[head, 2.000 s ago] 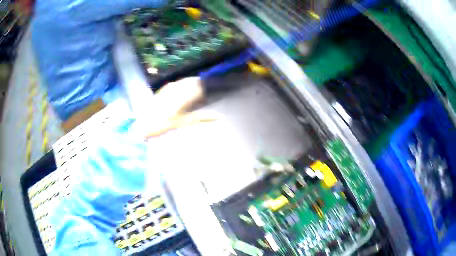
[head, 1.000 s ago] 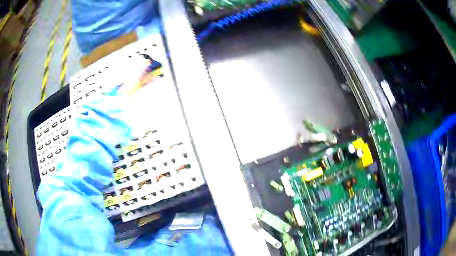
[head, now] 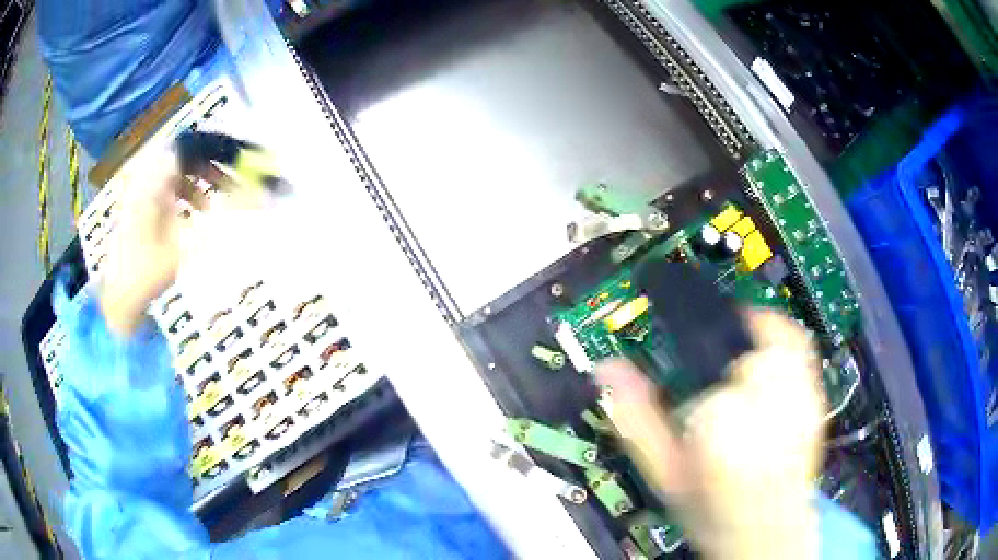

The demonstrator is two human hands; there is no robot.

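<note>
My left hand [head: 153,235], blurred, is over the white component tray [head: 312,263] at the left. Its black-covered fingers are around a blurred yellow-and-black part, seemingly a transformer [head: 260,168]. Rows of small parts stand in the tray. My right hand [head: 728,427], also blurred, is over the green circuit board [head: 596,306] at the right. Its black-covered fingers hide the middle of the board, and whether they hold anything cannot be seen. Yellow capacitors [head: 753,241] show at the board's far end. The board sits in a black carrier [head: 509,339].
Pale green clamps [head: 558,440] stand at the carrier's near-left side, others at its far edge. A narrow green side board [head: 804,241] lies along the right rail. Beyond the carrier is a shiny metal plate [head: 514,120]. A blue bin [head: 930,273] is at the right; a person's blue sleeve [head: 120,66] is upper left.
My right hand has come into view over the board. My left hand remains over the tray, now turned, with the yellow part beyond its fingers. The view has shifted.
</note>
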